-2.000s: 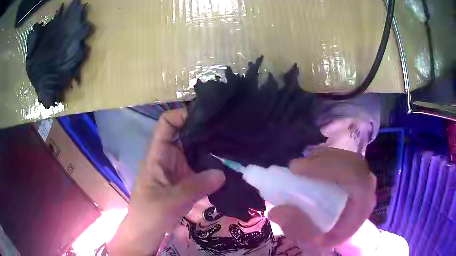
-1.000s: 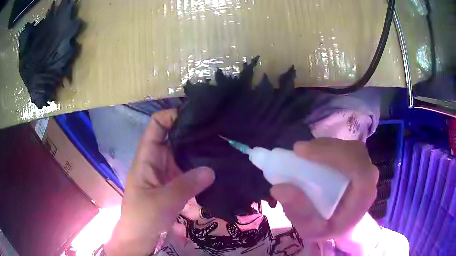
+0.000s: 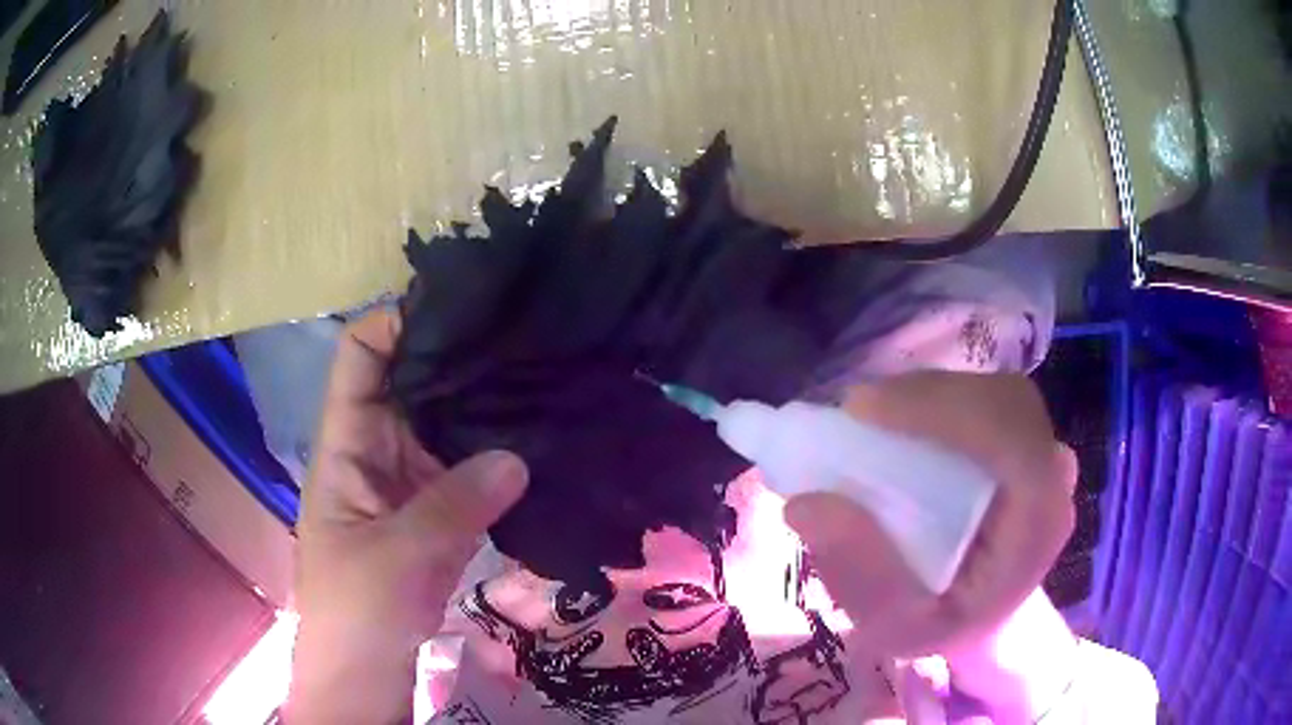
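A black, creased piece with a ragged pointed edge (image 3: 609, 326) is held over the lap at the table's front edge, its upper points overlapping the tabletop. My left hand (image 3: 404, 496) grips its left side, thumb on top and fingers behind. My right hand (image 3: 949, 510) holds a white translucent squeeze bottle (image 3: 864, 475) with a thin green-teal needle tip. The tip points left over the middle of the black piece; whether it touches cannot be told. A second dark ragged piece (image 3: 116, 177) lies on the table at the left.
The yellowish glossy table (image 3: 326, 128) spans the top. A black cable (image 3: 1041, 135) curves across its right part. A flat dark object (image 3: 46, 50) is at the far upper left. A cardboard box (image 3: 184, 467) stands low left, a blue-violet ribbed object (image 3: 1197, 538) at right. A printed shirt (image 3: 624, 652) shows below.
My left hand and the black piece have moved left. The needle tip has shifted from the piece's lower left part toward its middle. Both hands keep their holds.
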